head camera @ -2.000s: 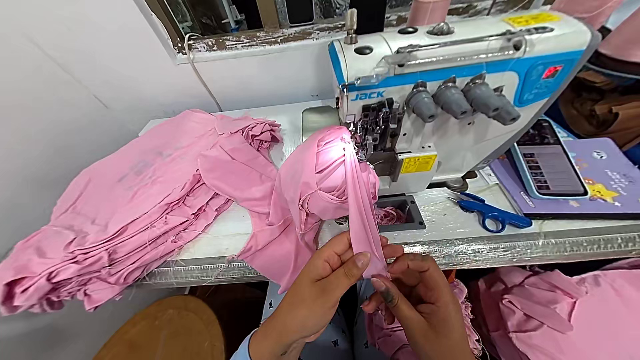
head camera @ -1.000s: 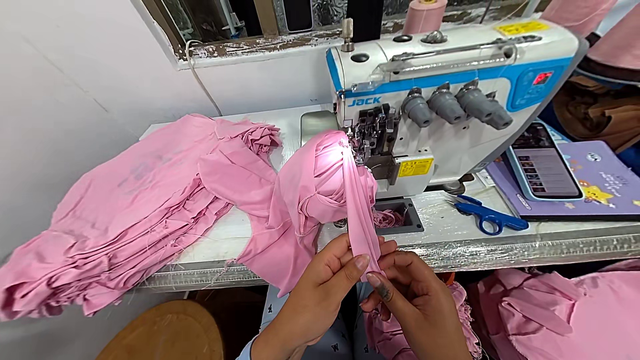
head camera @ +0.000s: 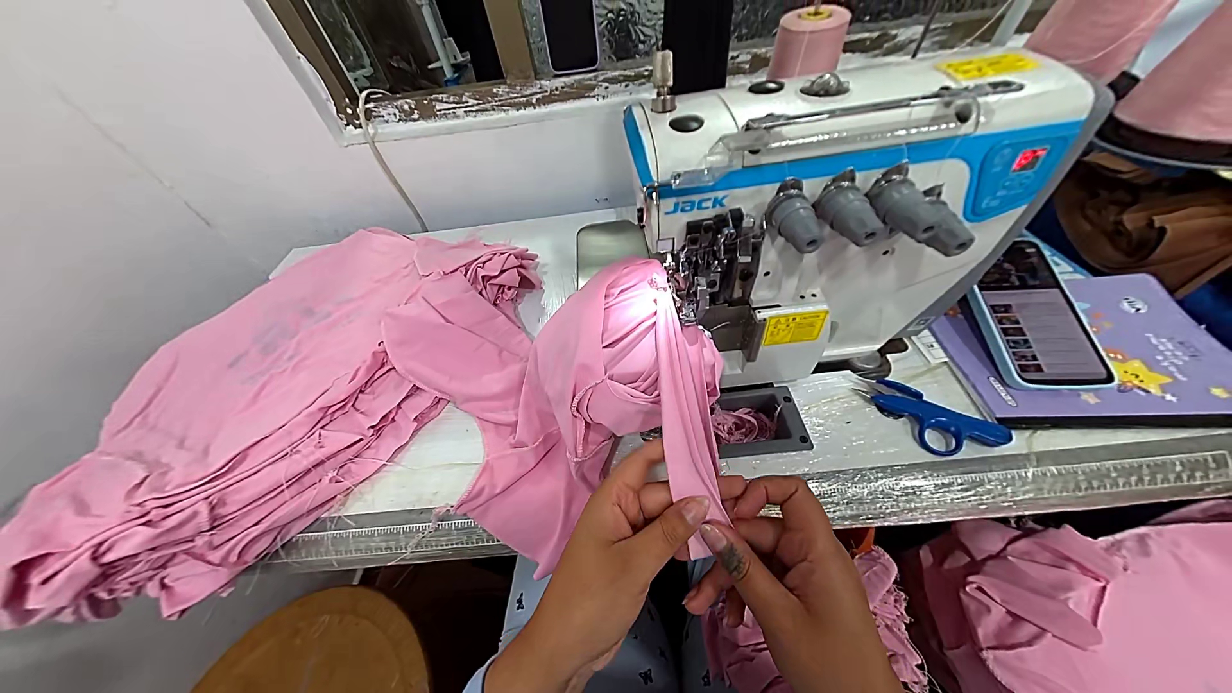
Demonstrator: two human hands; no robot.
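Observation:
A bunched pink fabric piece [head camera: 616, 366] lies at the needle area of the white and blue Jack overlock sewing machine [head camera: 866, 221], lit by its lamp. One folded strip of it runs down toward me over the table's front edge. My left hand [head camera: 616, 568] pinches the strip's lower end between thumb and fingers. Close against it, my right hand [head camera: 780, 568] grips the same end, its thumb beside the left thumb. The stack of pink cut fabric pieces [head camera: 260, 385] lies to the left and touches the bunched piece.
Blue thread snips [head camera: 934, 419] lie right of the machine's waste tray [head camera: 770, 423]. Beyond them a smartphone [head camera: 1039, 318] rests on a purple notebook [head camera: 1174, 356]. More pink fabric [head camera: 1078, 606] is at the lower right, and a round wooden stool [head camera: 318, 645] stands below the table.

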